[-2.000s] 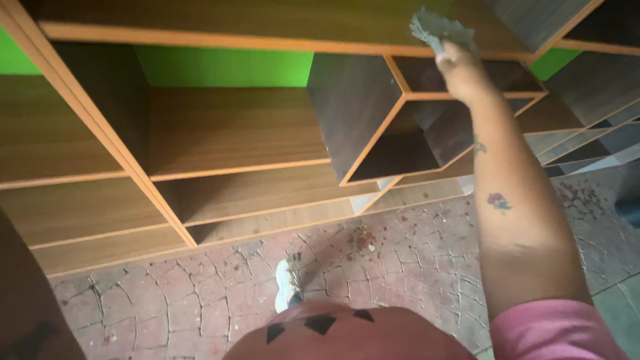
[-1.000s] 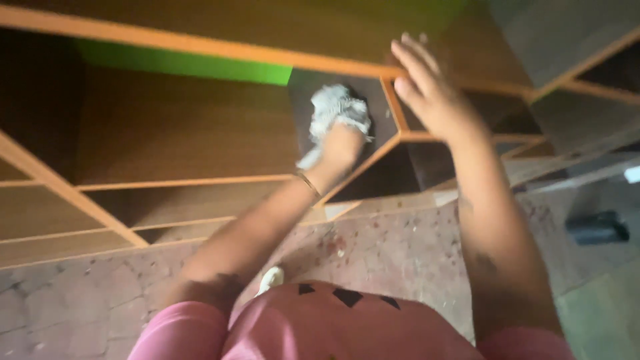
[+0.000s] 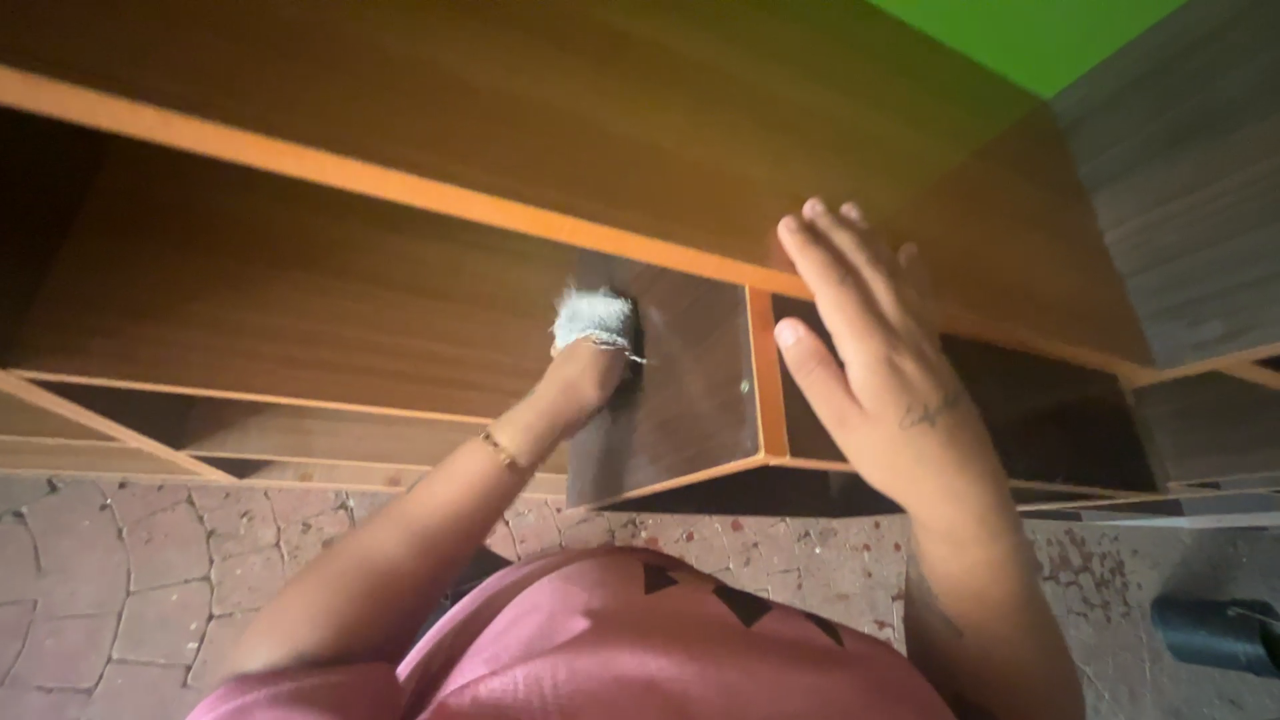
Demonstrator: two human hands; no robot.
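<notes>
My left hand [image 3: 592,378] reaches into a shelf compartment and grips a pale grey-blue cloth [image 3: 594,318]. The cloth is beside the dark wood-grain divider panel [image 3: 680,370]; whether it presses on the panel cannot be told. My right hand [image 3: 880,380] is raised at the orange front edge [image 3: 640,258] of the shelf above, its fingers extended over that shelf and nothing held in it. Its thumb is near the divider's orange edge [image 3: 766,375]. The fingers of my left hand are mostly hidden by the cloth.
The brown wooden shelf board [image 3: 500,120] spans the upper view, with a green back panel [image 3: 1050,40] at the top right. Lower compartments run along both sides. Below lies reddish paved floor [image 3: 160,570], and a dark cylindrical object [image 3: 1215,635] lies on the floor at the right.
Two seconds ago the cloth was in my right hand on the upper shelf; one second ago my left hand held it at the divider. My right hand now holds nothing. The view has moved closer.
</notes>
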